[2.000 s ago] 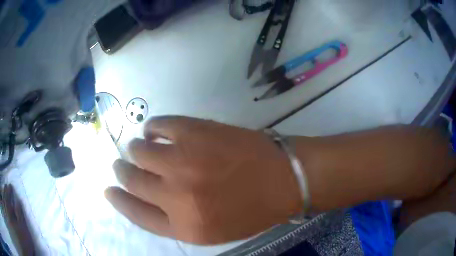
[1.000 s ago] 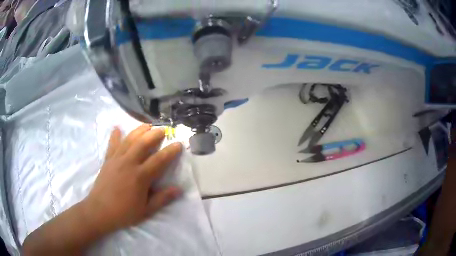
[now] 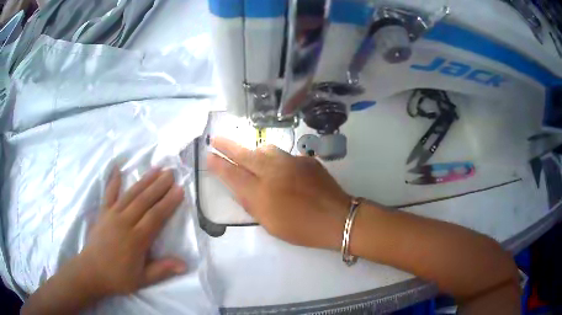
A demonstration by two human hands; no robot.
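The white fabric panel (image 3: 68, 166) lies on the left of the table, shiny and wrinkled, its right edge left of the needle area. My left hand (image 3: 132, 231) rests flat on it, fingers apart. My right hand (image 3: 286, 191), with a bracelet at the wrist, is at the lit area below the presser foot (image 3: 271, 117); its fingertips reach over the machine bed near the yellow spot (image 3: 262, 136). Glare hides whether they hold anything. The sewing machine (image 3: 394, 37) stands above, with its tension assembly (image 3: 326, 117) right of the needle area.
Black scissors (image 3: 434, 132) and blue and pink thread snips (image 3: 447, 173) lie on the machine bed at the right. A measuring tape (image 3: 370, 299) runs along the front table edge. More grey fabric (image 3: 117, 24) lies at the upper left.
The fabric has moved left, away from the needle, with my left hand flat on it. My right hand has come back into view at the needle area. The camera view has shifted.
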